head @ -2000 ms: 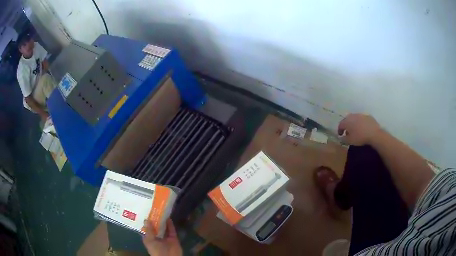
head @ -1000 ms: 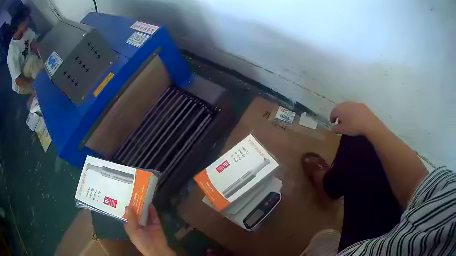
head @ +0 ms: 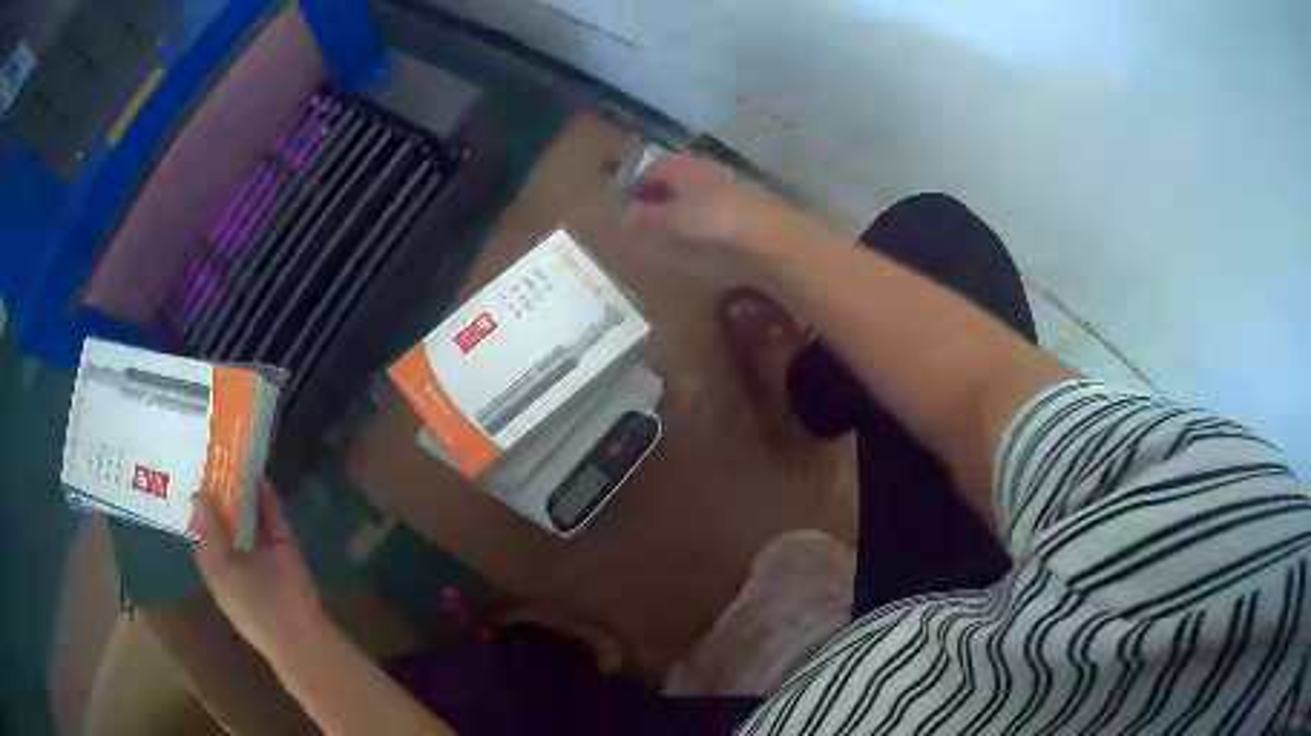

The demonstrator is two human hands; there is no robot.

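Observation:
My left hand [head: 259,568] grips the orange end of a white product box [head: 144,431] in loose clear film, at the far left beside the roller conveyor [head: 309,237]. Another white and orange product box [head: 525,345] lies on the digital scale [head: 604,467], hiding most of its platform; the scale's dark panel shows. My right hand [head: 690,204] is blurred, low over the cardboard by the wall, at a small white label [head: 646,163] that it partly covers. Whether its fingers hold anything cannot be told.
The blue shrink machine [head: 345,43] stands at the upper left, with a brown flap [head: 216,151] and purple glow on its rollers. Cardboard [head: 554,180] lies under the scale. My shoe [head: 762,345] and a pale crumpled cloth or bag [head: 784,597] are near my legs. The white wall [head: 1035,115] is at right.
The view has turned right and down, so everything sits further left and higher. Purple glow now shows on the rollers. My right hand now covers part of the labels. My left hand still holds its box.

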